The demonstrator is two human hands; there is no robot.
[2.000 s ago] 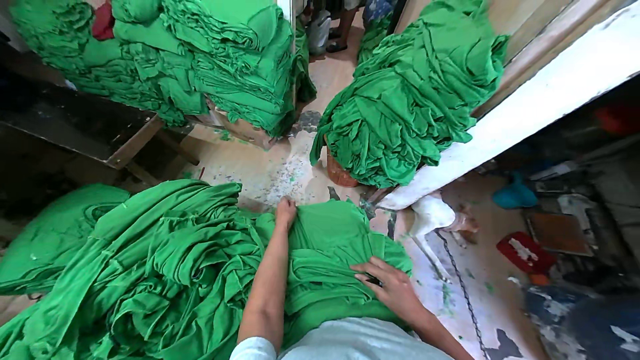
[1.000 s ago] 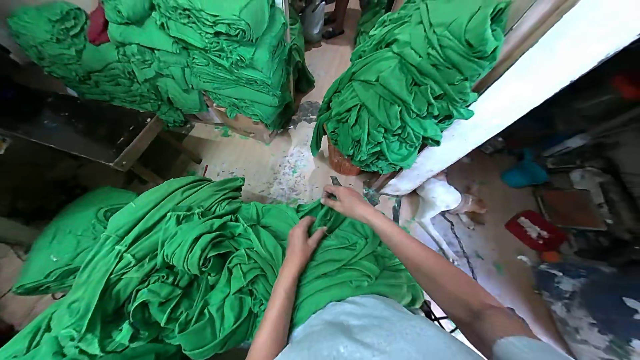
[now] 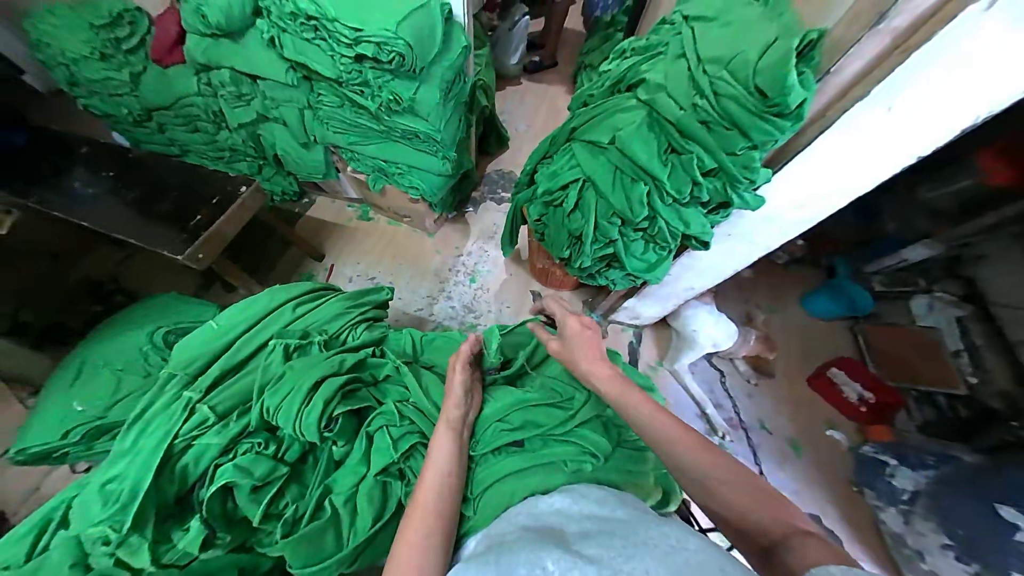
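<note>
Green knit fabric [image 3: 320,424] lies heaped and folded across my lap and to the left. My left hand [image 3: 464,380] rests upright on its edge against the far part of the cloth, and whether its fingers grip a fold cannot be told. My right hand [image 3: 570,332] is at the far edge, a little to the right, its thumb and fingers closed around a small dark metal tool [image 3: 538,300] whose tip sticks out. That tool's kind cannot be made out. A raised fold of green cloth stands between the hands.
Green fabric stacks [image 3: 384,96] stand at the back left, beside a dark wooden table [image 3: 120,192]. Another green pile [image 3: 640,160] rises at the back right by a white ledge [image 3: 848,176]. A white and tan dog [image 3: 704,336] lies on the floor at right. A person's foot [image 3: 542,64] shows behind.
Two seconds ago my right hand lay on the near right of the cloth; it has moved to the far edge. The cloth there, smoother before, is now bunched.
</note>
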